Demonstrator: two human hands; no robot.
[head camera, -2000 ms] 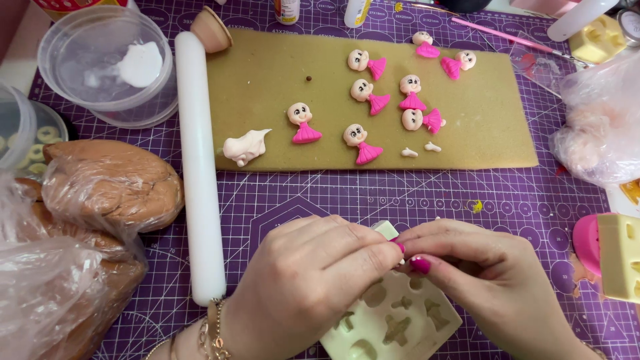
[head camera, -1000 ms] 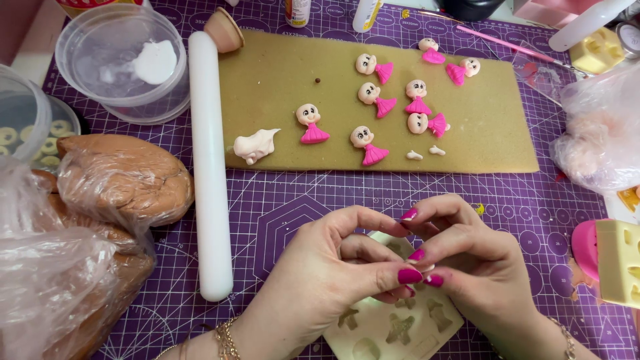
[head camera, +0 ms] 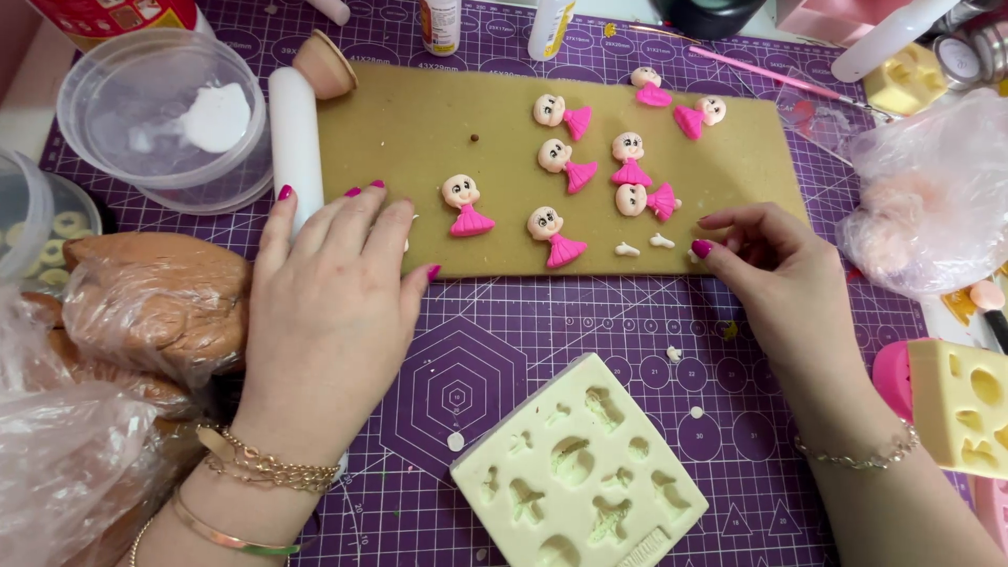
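Observation:
My left hand (head camera: 335,264) lies spread, palm down, over the white rolling pin (head camera: 298,138) and the left front corner of the olive mat (head camera: 378,110), hiding most of the pale clay lump there. At the mat's right front edge, my right hand (head camera: 760,256) has thumb and index fingertip around a small pale clay piece (head camera: 693,256), beside two similar pieces (head camera: 661,241). Several small clay dolls with bald heads and pink dresses (head camera: 471,220) lie on the mat. A cream silicone mold (head camera: 579,465) with small cavities rests in front, touched by neither hand.
Brown clay in plastic film (head camera: 157,299) and clear tubs (head camera: 161,165) stand at left. Glue bottles (head camera: 551,27) are at the back. A bag of pale clay (head camera: 929,197), a yellow mold (head camera: 961,409) and a pink-handled brush (head camera: 764,71) lie at right. Clay bits (head camera: 455,441) dot the purple cutting mat.
My hands have parted from above the mold. The left has moved onto the rolling pin and mat corner, the right to the mat's right front edge. The mold is now uncovered.

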